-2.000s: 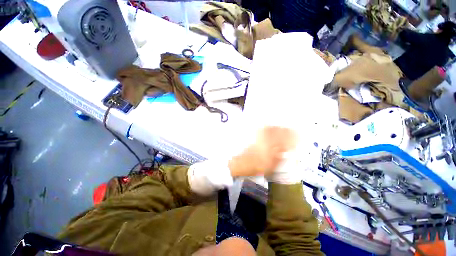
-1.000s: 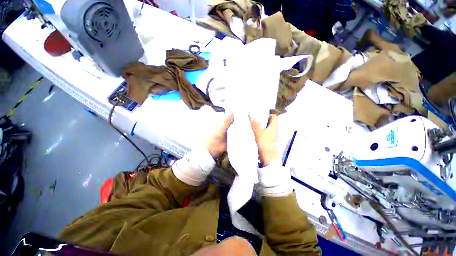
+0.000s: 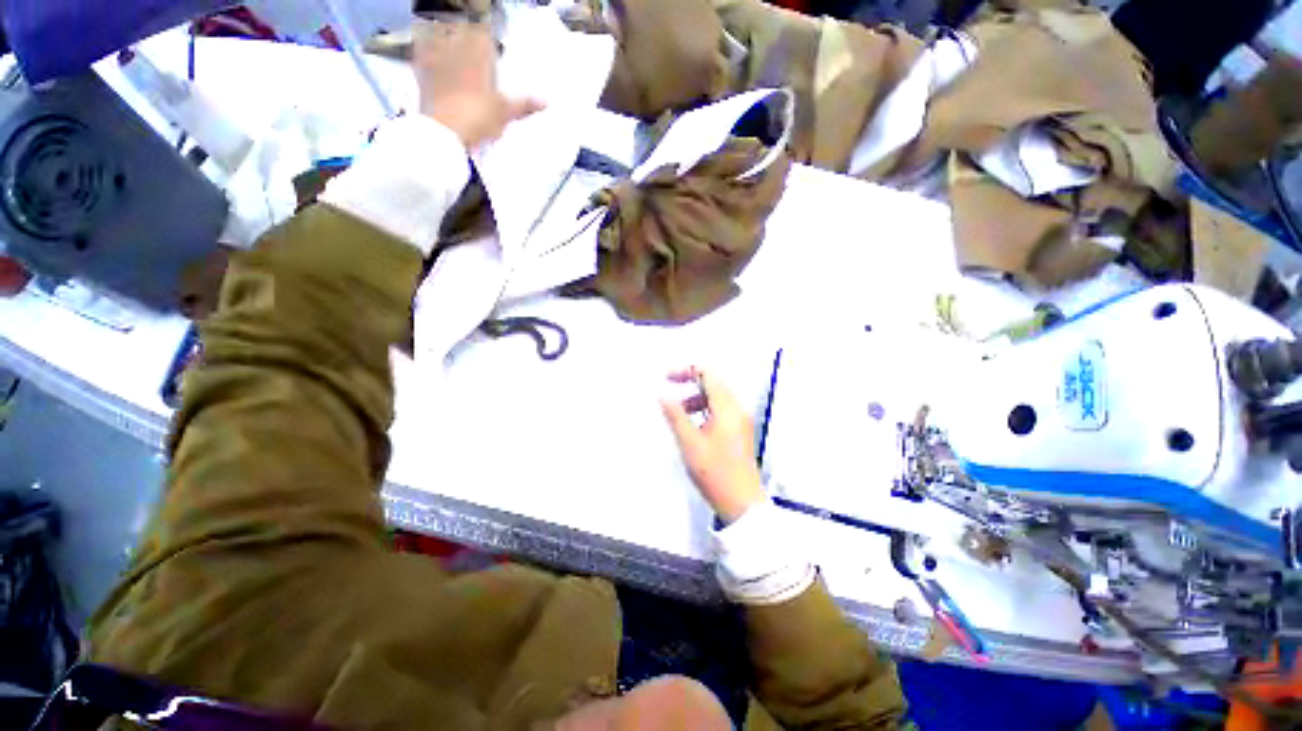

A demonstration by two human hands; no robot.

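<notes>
My left hand [image 3: 464, 83] reaches to the far side of the table at top left, over white strips [image 3: 550, 164]; its fingertips are near the picture's top edge and any grip is unclear. The strips lie loosely beside a bundle of brown cut pieces [image 3: 685, 236], with a white loop around or across it. My right hand [image 3: 710, 436] is above the white table right of centre, fingers curled, with a small dark spot between them that I cannot identify.
The white JACK machine [image 3: 1128, 379] with metal guides stands at right. A grey vented machine end [image 3: 93, 179] is at far left. Larger brown piles [image 3: 1028, 214] lie behind. A dark loop [image 3: 536, 336] and red-and-blue handled tool [image 3: 950, 621] lie on the table [image 3: 571, 443].
My hands have separated; the long white piece between them is no longer held up. My left hand has moved to the far left, my right hand stays nearer. The view has shifted.
</notes>
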